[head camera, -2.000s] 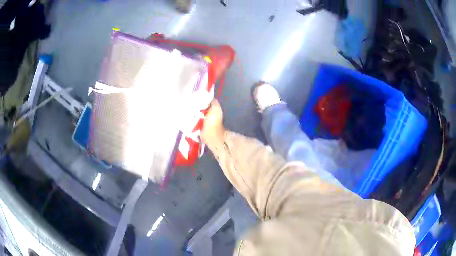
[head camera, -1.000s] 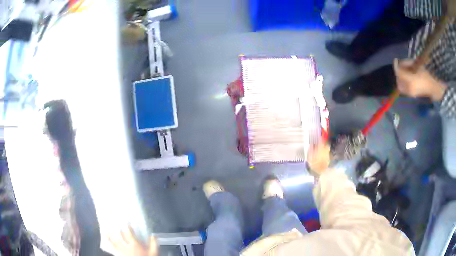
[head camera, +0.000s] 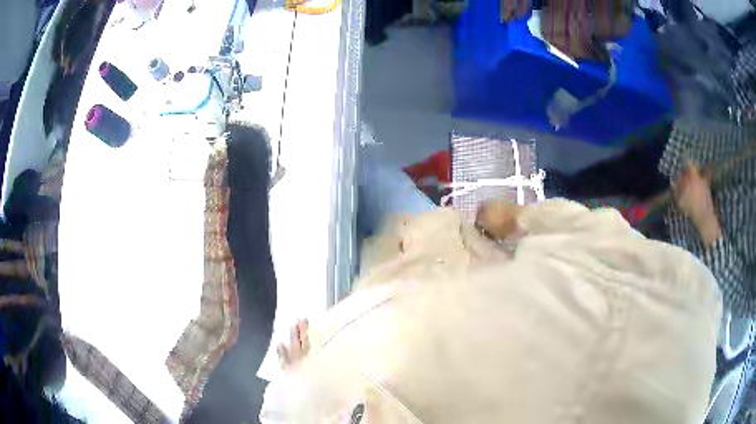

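Note:
The stool (head camera: pixel 489 161) has a striped cushion tied with white cord and a red part at its left; my sleeve and body hide its near side. My right hand (head camera: pixel 497 219) is blurred at the cushion's near edge; its grip cannot be made out. My left hand (head camera: pixel 294 344) shows only its fingers, apart and empty, at the white machine table's near edge (head camera: pixel 311 190). A long brown-grey checked tweed strip (head camera: pixel 217 248) runs from the needle area of the sewing machine (head camera: pixel 195 91) down the table, beside a dark band that may be lining or shadow.
Dark thread cones (head camera: pixel 108 124) stand left of the machine. Orange-yellow scissor handles (head camera: pixel 315 7) show at the table's top edge. A blue bin (head camera: pixel 497 79) holding cloth stands beyond the stool. A person in a checked top (head camera: pixel 713 199) at the right holds a wooden handle.
The view has swung toward the table, bringing machine and tweed into sight. My body now leans over the floor area, covering my feet and part of the stool. My left hand remains at the table edge.

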